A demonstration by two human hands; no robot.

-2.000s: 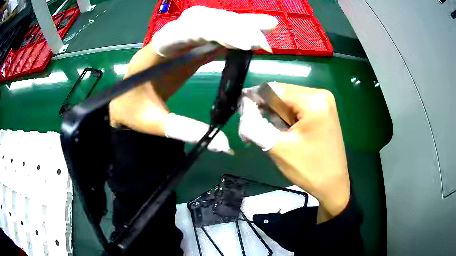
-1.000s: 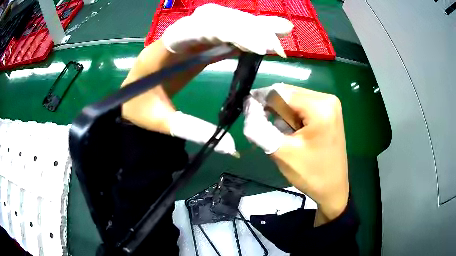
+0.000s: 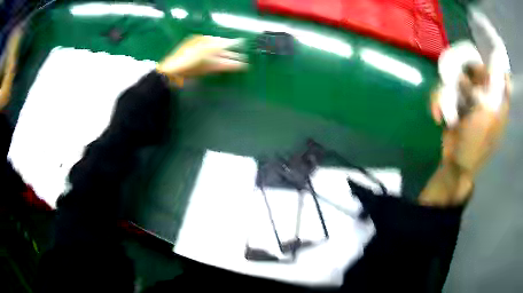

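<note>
The view is blurred. My left hand (image 3: 203, 57) is over the green mat, fingers stretched to the right with nothing visible in them. A small dark piece, perhaps a frame end (image 3: 275, 43), lies just beyond its fingertips, apparently apart from them. My right hand (image 3: 473, 109), with white finger cots, is raised at the far right, fingers partly curled; a dark patch shows between them, but I cannot tell whether it holds the tweezers. Several black phone middle frames (image 3: 292, 171) lie overlapping on the white foam sheet (image 3: 221, 200) at the near edge.
The white blister tray (image 3: 63, 109) is at the left, partly behind my left sleeve. A red basket (image 3: 367, 23) is at the far side. A grey panel (image 3: 504, 200) stands at the right. A skin-coloured shape, perhaps another person's arm (image 3: 10, 66), is at the far left edge.
The large black frame is out of my left hand, which has opened and drawn back. My right hand has moved to the far right. The camera view has turned and shifted.
</note>
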